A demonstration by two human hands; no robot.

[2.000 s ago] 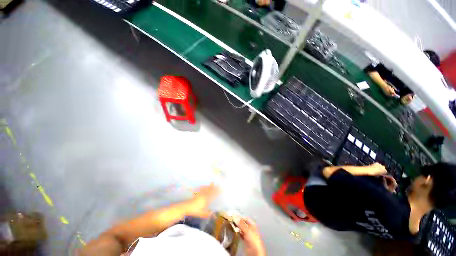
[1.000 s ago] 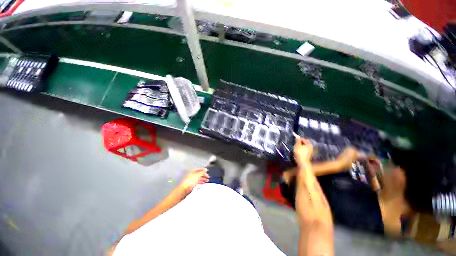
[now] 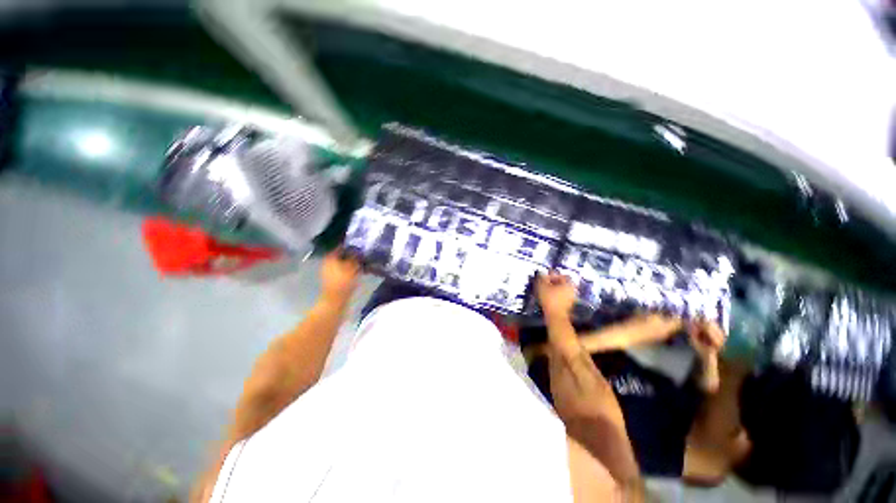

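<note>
A black blister tray (image 3: 442, 231) of small parts lies on the green bench in front of me. Blur and glare hide what its pockets hold. My left hand (image 3: 340, 272) is at the tray's near left corner, fingers bent at the edge. My right hand (image 3: 556, 293) is at the near right part of the tray, fingers curled at its edge. Blur hides whether either hand grips the tray. A second filled tray (image 3: 644, 257) lies right beside it.
A white fan (image 3: 292, 194) and wavy black stacks (image 3: 201, 177) stand left of the tray. A red stool (image 3: 192, 248) is below the bench. A person in black (image 3: 629, 393) is close on my right, a hand at the second tray. Another tray (image 3: 845, 344) is at far right.
I have come closer to the bench. My left hand has moved up from beside my body to the tray's left corner. My right hand is still near the tray's right side.
</note>
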